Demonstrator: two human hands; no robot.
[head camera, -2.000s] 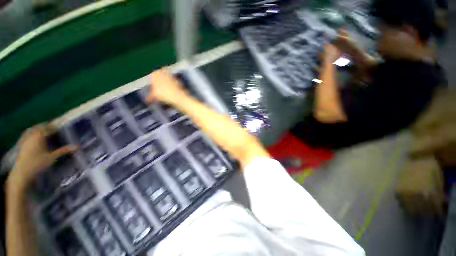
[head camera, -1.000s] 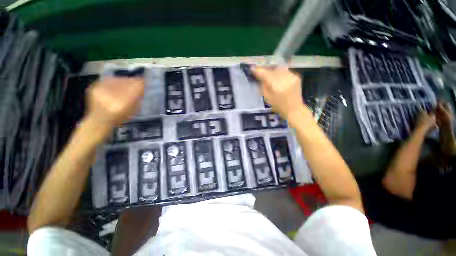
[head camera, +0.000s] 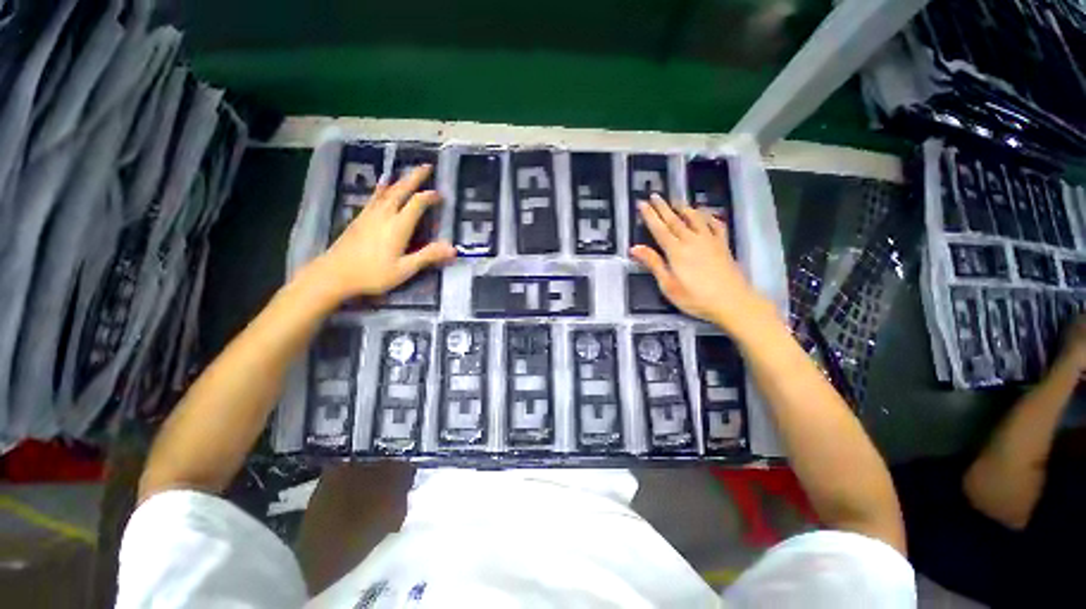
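Note:
A whitish blister tray (head camera: 457, 290) lies squarely in front of me, with black phone housings (head camera: 531, 296) in upright rows above and below a middle row of sideways ones. My left hand (head camera: 384, 242) lies with fingers spread over housings at the tray's upper left. My right hand (head camera: 693, 252) lies with fingers spread over housings at the upper right. Both hands are palm down and hide parts of the housings under them. Neither is closed on anything. No tweezers can be seen.
Stacked filled trays (head camera: 89, 238) stand at the left. Dark gridded sheets (head camera: 852, 292) lie right of the tray. A neighbour's tray (head camera: 1006, 262) and a person's arm (head camera: 1012, 464) are at far right. A green conveyor (head camera: 476, 71) and pale post (head camera: 822, 71) are behind; a cardboard box (head camera: 355, 512) is below.
The tray has turned from slanted to straight. My hands gripped its far part one second ago; they now rest flat on the housings. More upper-row housings fill pockets that looked empty before.

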